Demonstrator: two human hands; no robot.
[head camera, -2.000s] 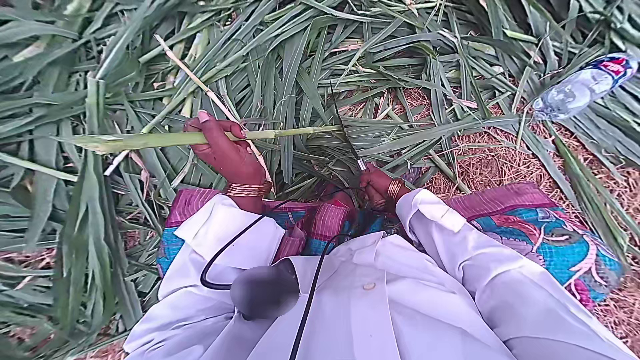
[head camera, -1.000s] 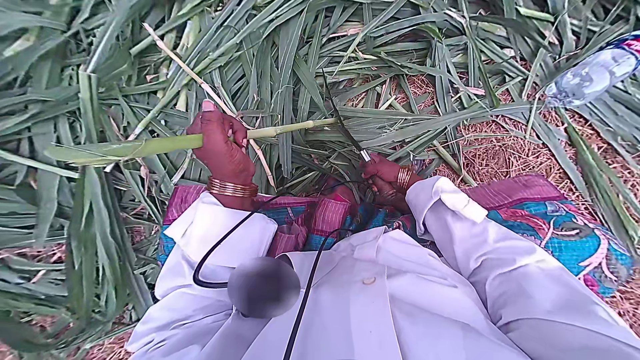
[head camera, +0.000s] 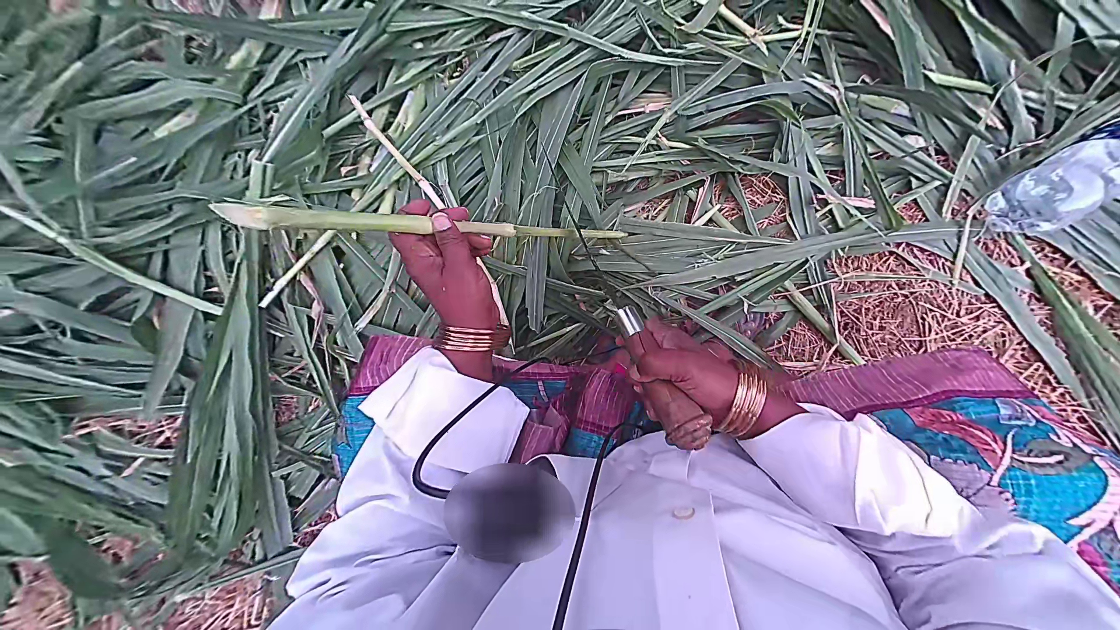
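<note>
My left hand (head camera: 446, 262) grips a pale green plant stalk (head camera: 337, 220), which lies level, its slanted cut end to the left and its thinner end to the right. My right hand (head camera: 687, 372) is closed around the wooden handle (head camera: 687, 420) of a bladed tool with a metal collar (head camera: 628, 321). Its thin dark blade (head camera: 582, 232) points up and away, close to the stalk's thin end; whether they touch I cannot tell. A thin dry stem (head camera: 394, 153) slants behind my left hand.
Long green leaves (head camera: 525, 96) cover the ground all around, with dry straw (head camera: 901, 306) at the right. A clear plastic bottle (head camera: 1059, 188) lies at the right edge. Patterned cloth (head camera: 1006, 455) covers my lap, and a black cable (head camera: 582, 525) hangs over my white shirt.
The tool's wooden handle and the stalk's slanted pale end now show plainly. The stalk is still in my left hand and the tool in my right.
</note>
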